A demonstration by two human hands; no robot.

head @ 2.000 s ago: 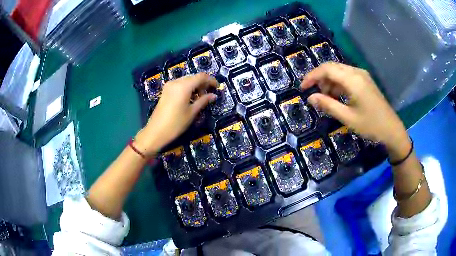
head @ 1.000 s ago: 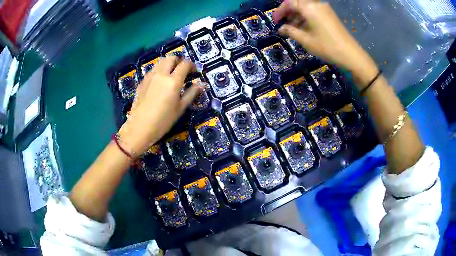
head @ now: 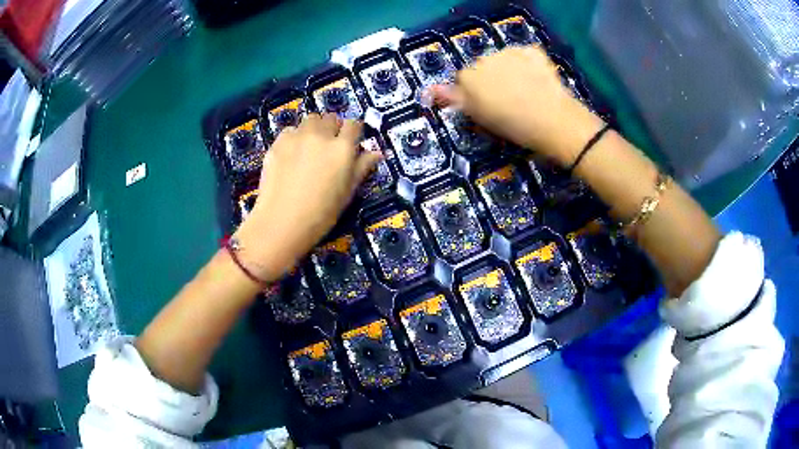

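Note:
A black tray [head: 420, 381] with rows of rounded pockets lies in front of me. Its pockets hold circuit board modules [head: 432, 329], speckled grey with orange strips and dark round centres. My left hand [head: 311, 175] is over the left part of the second row, fingers bent down at a module there. My right hand [head: 508, 96] is over the second row right of the middle, palm down, thumb and fingertips near a module. Whether either hand pinches a small part cannot be told.
Clear trays [head: 701, 88] stand at the right. A clear parts bag [head: 81, 285] and a grey flat pack [head: 61, 180] lie at the left. A small label [head: 136, 174] is on the green mat [head: 166, 237]. Shiny packs [head: 114, 53] are piled at far left, beside a red panel [head: 26, 31].
My right hand has moved from the tray's far right corner back toward the middle. My left hand stays over the second row. The view has shifted slightly.

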